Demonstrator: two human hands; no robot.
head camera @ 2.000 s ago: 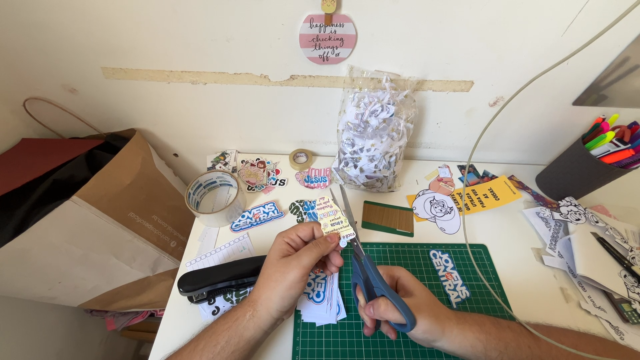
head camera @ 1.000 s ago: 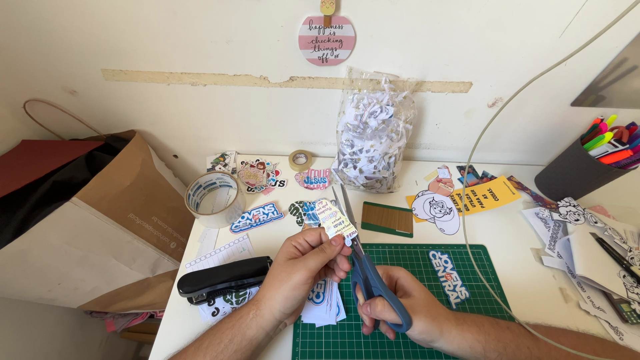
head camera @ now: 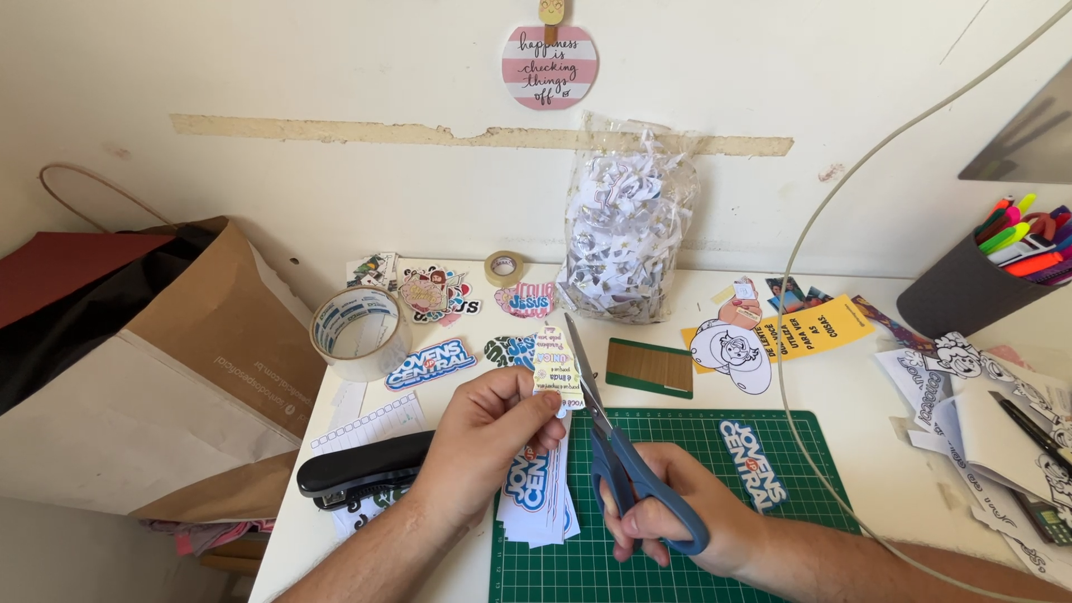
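My left hand [head camera: 494,427] pinches a small printed paper sticker [head camera: 556,368] between thumb and fingers and holds it upright. My right hand [head camera: 682,502] grips blue-handled scissors [head camera: 621,461] by both loops. Their blades point up along the sticker's right edge, slightly parted. Below the hands lies a green cutting mat [head camera: 620,561], with a stack of paper strips and stickers [head camera: 536,494] on its left part. A blue-and-white lettered sticker [head camera: 754,465] rests on the mat's right side.
A black stapler [head camera: 364,465] and a wide tape roll [head camera: 356,331] stand left. Behind are a small tape roll [head camera: 503,268] and a clear bag of paper scraps [head camera: 628,226]. A pen cup [head camera: 971,280] is right; a cable [head camera: 804,243] hangs in front of the desk. A paper bag [head camera: 209,360] is left.
The sticker in my left hand has been turned and now stands more upright beside the blades. The scissors have stayed in my right hand in nearly the same place.
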